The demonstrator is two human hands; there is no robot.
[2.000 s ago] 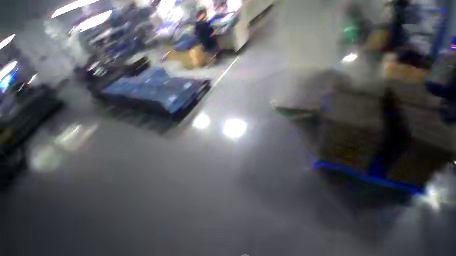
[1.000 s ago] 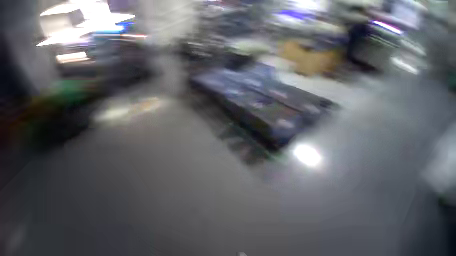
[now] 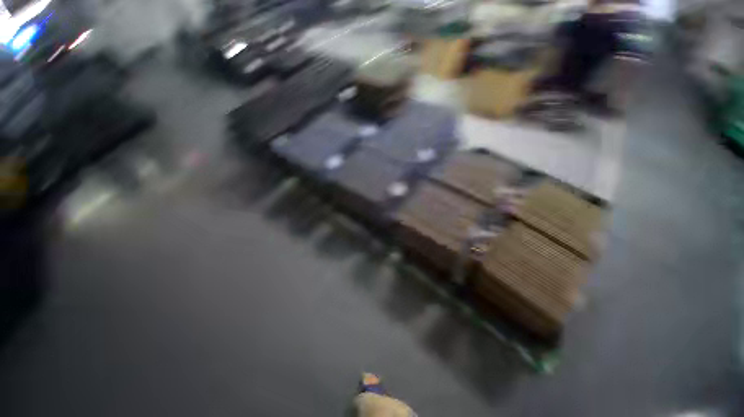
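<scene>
The picture is blurred by motion. No hand of mine can be made out. Nearest in front is a long, low block of stacks on the floor. Brown ridged stacks point(image 3: 526, 273) form its near right end. Blue-grey stacks point(image 3: 371, 171) with small white patches lie in its middle. Darker stacks point(image 3: 298, 102) lie at its far left end. A small tan shape point(image 3: 383, 405) with a dark blue band and orange tip is cut off by the bottom edge; I cannot tell what it is.
Grey floor point(image 3: 204, 318) spreads across the lower left. Dark shapes point(image 3: 73, 130) stand at the left. Tan boxes point(image 3: 499, 91) and a person in dark clothes point(image 3: 586, 57) are behind the stacks. A green object point(image 3: 732, 106) is at the right edge.
The view has swung and moved nearer to the block of stacks, which now looks larger. Its brown stacks now show clearly. The tan shape at the bottom edge shows more.
</scene>
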